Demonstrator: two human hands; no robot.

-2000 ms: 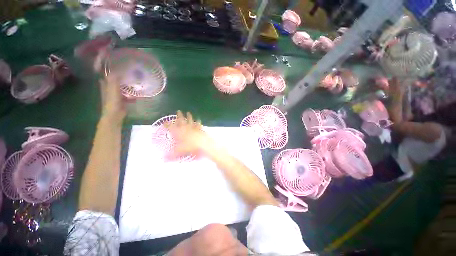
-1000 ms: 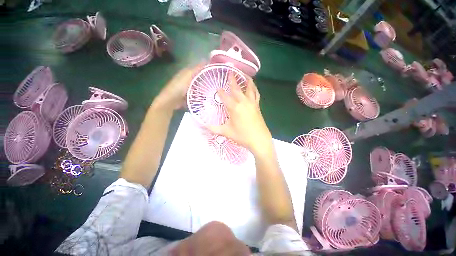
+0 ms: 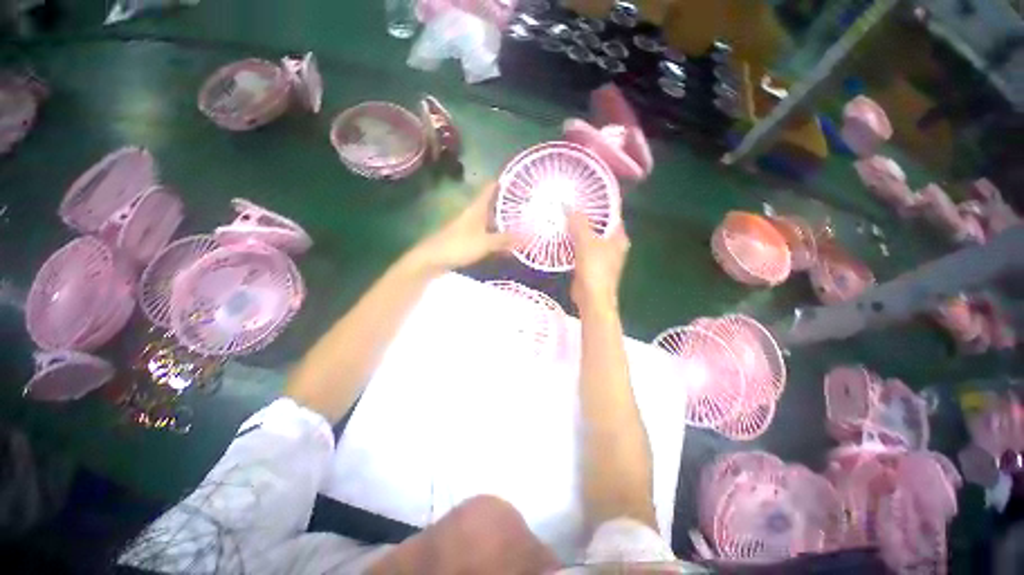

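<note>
A pink clip fan body with a round slotted face is held above the far edge of the white sheet; its clip points away to the upper right. My left hand grips its left rim. My right hand grips the lower right rim, thumb on the slots. Whether the grille is fully seated cannot be told. A flat front grille lies at the sheet's far edge. Overlapping front grilles lie at the sheet's right edge.
Pink clip fans stand at left, lower right and farther back. Small shiny rings lie near the left fans. A grey metal bar crosses at right. A plastic bag and dark tray are at the far side.
The right hand left the sheet's grille and joined the left hand on a fan body. In the last second its palm has moved off the slotted face to the rim.
</note>
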